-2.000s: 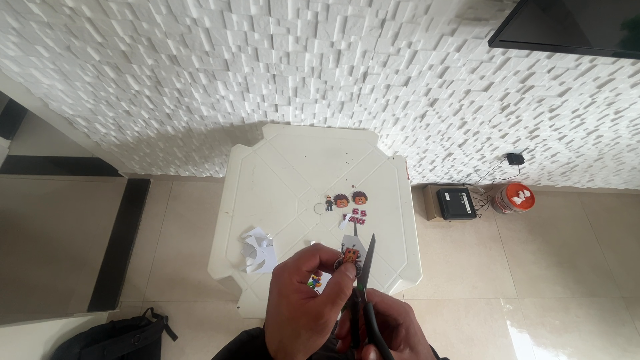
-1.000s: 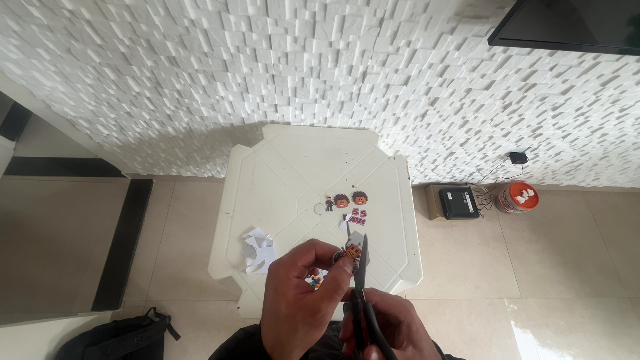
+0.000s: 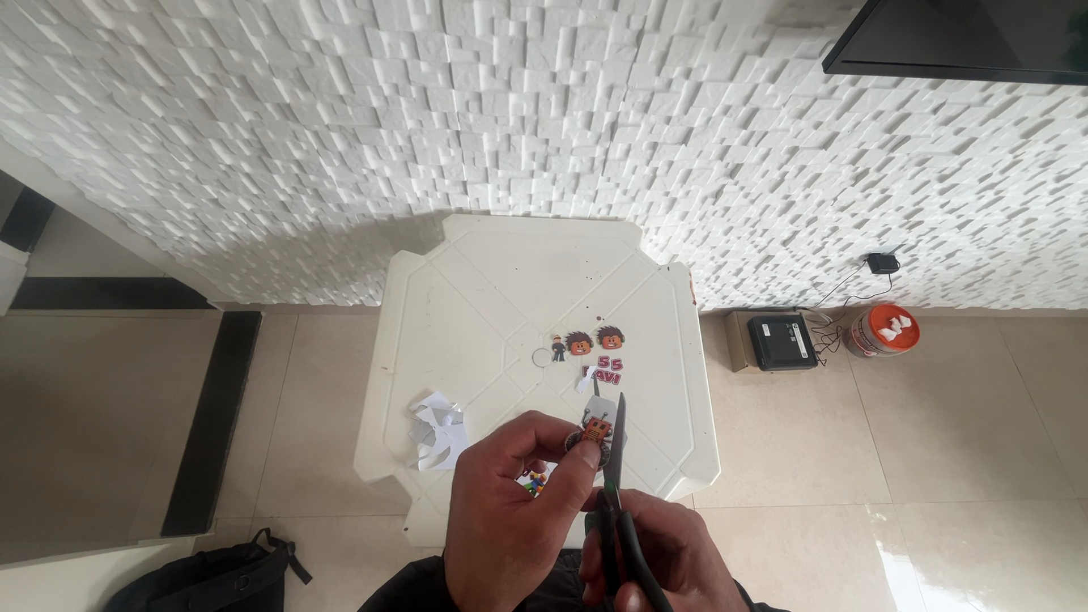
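Between thumb and fingers, my left hand (image 3: 523,501) pinches a printed paper cutout (image 3: 595,425) of an orange robot-like figure. My right hand (image 3: 667,552) holds black-handled scissors (image 3: 618,459), blades apart and pointing away from me, close to the cutout's right side. Beyond them on the white plastic table (image 3: 501,272) lie two cartoon head cutouts (image 3: 579,342), a small standing figure cutout (image 3: 558,348) and red number and letter cutouts (image 3: 609,365). A white scrap (image 3: 585,379) touches the letters. Another colourful cutout (image 3: 535,481) shows partly behind my left hand.
White paper offcuts (image 3: 438,432) lie on the table's left side. A textured white wall (image 3: 527,110) rises behind. On the floor right stand a black device (image 3: 782,342) against a cardboard box, cables, and a bucket with an orange lid (image 3: 892,327). A black bag (image 3: 212,578) lies lower left.
The blades were closer together a second ago and now stand wider apart. The robot-like cutout has turned slightly in my left hand.
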